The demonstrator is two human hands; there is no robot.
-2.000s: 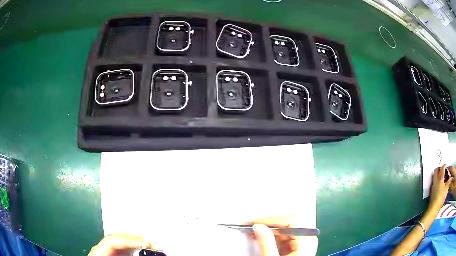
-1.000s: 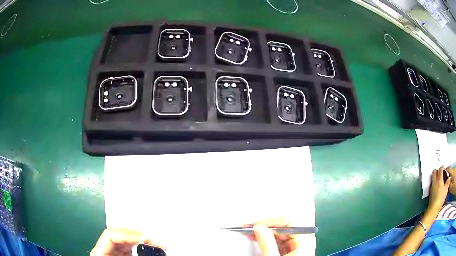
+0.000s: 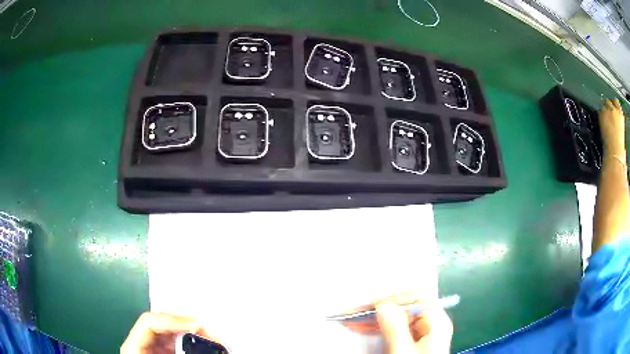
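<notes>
My left hand [image 3: 155, 333] is at the bottom edge, partly cut off, and holds a smartwatch housing [image 3: 199, 344] that is also cut off by the edge. My right hand [image 3: 414, 326] holds thin tweezers [image 3: 356, 316], tip pointing left over the white paper sheet [image 3: 290, 256]. A paler stick-like end [image 3: 449, 301] sticks out to the right of this hand; I cannot tell if it is a second tool. The black foam tray [image 3: 311, 193] lies behind the paper, with housings in all pockets but the back left one.
At right another foam tray [image 3: 563, 148] holds housings, and a neighbour's arm [image 3: 611, 200] in a blue sleeve reaches over it. Another white paper [image 3: 586, 207] lies below that tray. A clear-grey textured pack [image 3: 14, 269] with a green sticker is at the left edge.
My right hand has shifted a little right, and its tool's back end is tilted up more. The housing in my left hand has turned slightly. The neighbour's arm has moved up to the tray.
</notes>
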